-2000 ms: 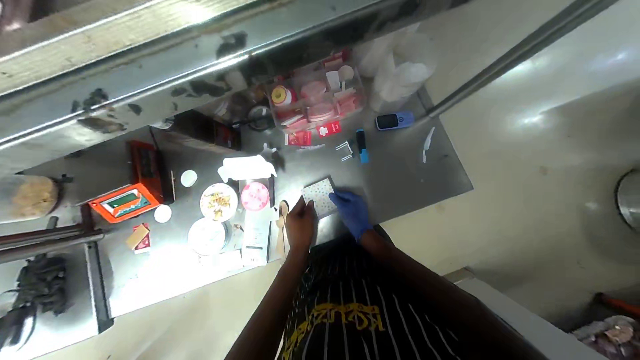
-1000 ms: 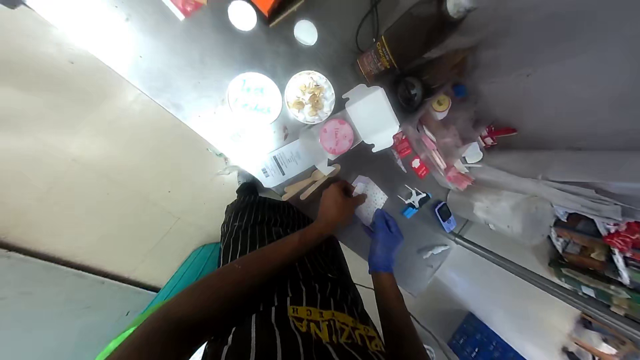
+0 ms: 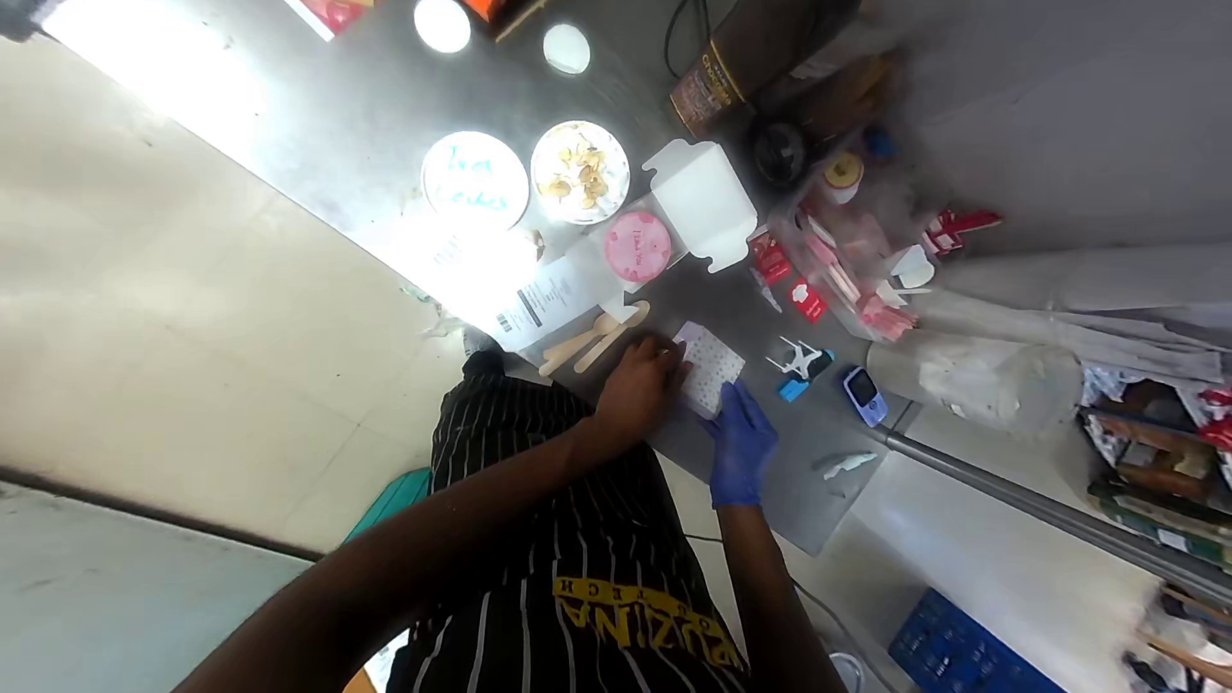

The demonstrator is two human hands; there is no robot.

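Observation:
Both of my hands are on a small white box with a dotted pattern [image 3: 710, 368], low over the grey worktop. My bare left hand [image 3: 643, 383] has its fingers bent at the box's left side. At its lower edge, my right hand [image 3: 743, 441] grips it in a blue glove. Wooden spoons [image 3: 597, 337] lie just beyond my left hand. Near them are a printed paper label [image 3: 549, 303], a round pink lid or disc [image 3: 637, 247] and an open white carton [image 3: 707, 202]. White plastic pieces [image 3: 801, 358] lie to the right of the box.
A tub with a nut-like topping [image 3: 580, 173] stands beside a white lid bearing writing [image 3: 474, 181]. Red packets [image 3: 807, 300] lie by a clear bin of pink items [image 3: 847, 260]. A blue handheld device [image 3: 864, 395] is near the metal rail [image 3: 1039, 510].
The view has turned strongly since the oldest frame. Both hands stay at the patterned box; no clear move of other things shows.

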